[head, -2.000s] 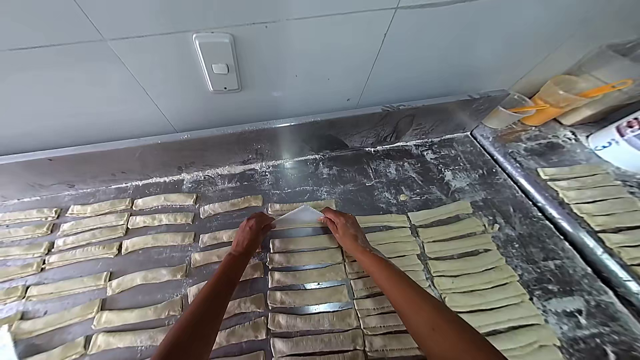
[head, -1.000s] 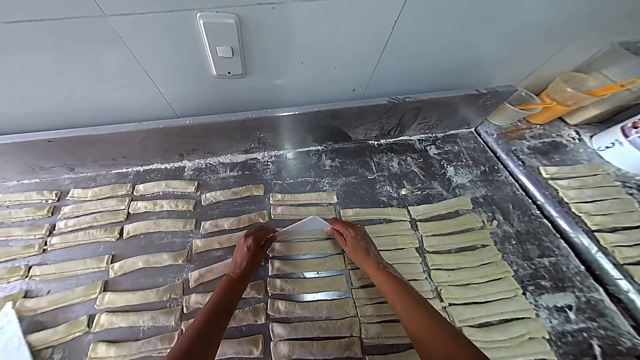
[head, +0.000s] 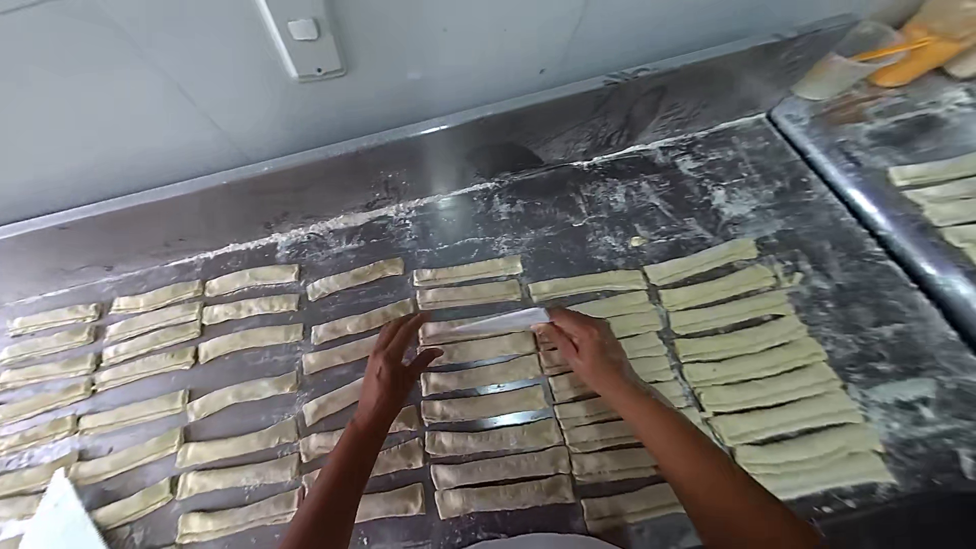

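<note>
Strips of pale dough lie in columns on a floured metal table [head: 671, 183]. My right hand [head: 587, 347] grips the right end of a thin white sheet [head: 499, 322], which lies tilted over a dough strip in the middle column. At that strip's left end is my left hand [head: 396, 362], fingers apart, thumb and forefinger near the strip's edge; it does not hold the sheet. Just above the sheet lie two more dough strips [head: 469, 293]. To the right is a column of closely set dough strips [head: 751, 351].
A metal backsplash [head: 305, 198] runs along the wall below a light switch [head: 303, 30]. Clear plastic cups [head: 846, 65] and an orange-handled utensil stand at the upper right. A raised metal edge [head: 862, 198] borders a second surface with dough strips. Another white sheet [head: 61, 515] lies at lower left.
Both hands held the white sheet in the earlier frames; my left hand has let go of its left end. The sheet now lies lower over a strip. The view has moved closer and tilted.
</note>
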